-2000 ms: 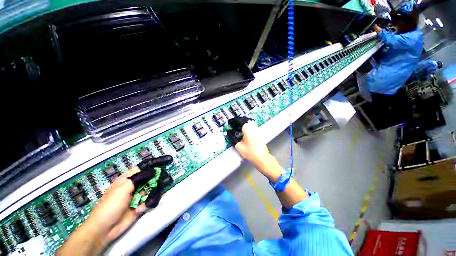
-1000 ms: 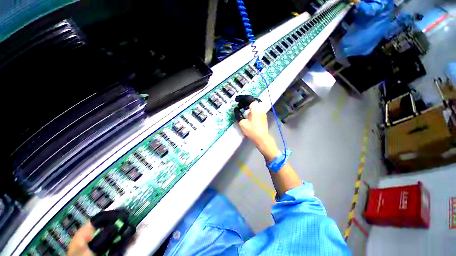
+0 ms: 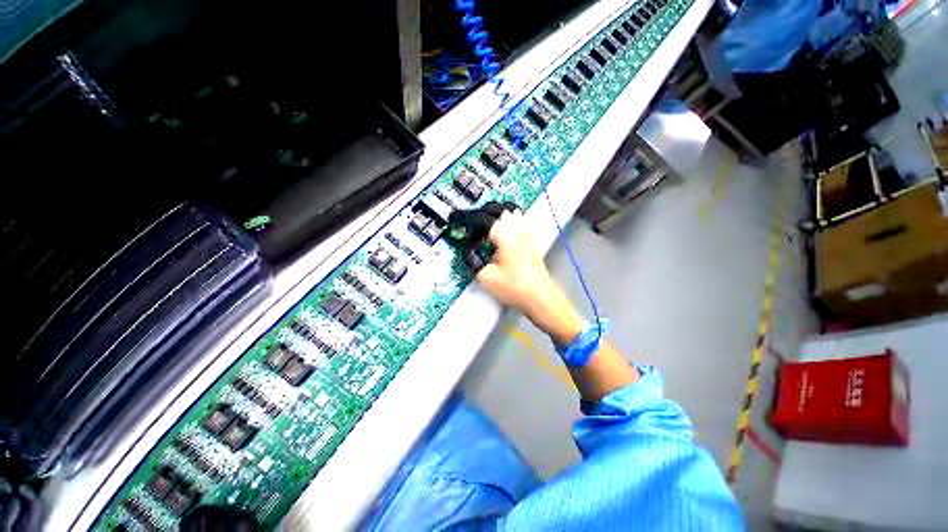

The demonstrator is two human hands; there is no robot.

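Green circuit boards [image 3: 348, 379] lie end to end along the line, with black components [image 3: 287, 364] standing in a row on them. My right hand [image 3: 504, 260], in black finger cots and a blue wrist strap, is over the boards at mid-picture. Its fingertips are closed around a small dark part with a green patch [image 3: 458, 233], at the component row. The fingers hide most of it, and whether it touches the board is unclear. Of my left hand [image 3: 218, 519] only dark fingertips show, cut off by the bottom edge; what they hold is hidden.
Ribbed plastic trays [image 3: 135, 333] are stacked behind the line at left, beside a dark tray [image 3: 348, 182]. A blue coiled cord [image 3: 478, 42] hangs across the line to my wrist. A person in blue [image 3: 769, 36] is at top right. A red box [image 3: 842, 400] stands at right.
The view has shifted. My left hand, earlier in view with green and black parts, has dropped almost out of the bottom edge. My right hand has moved back along the line onto the component row.
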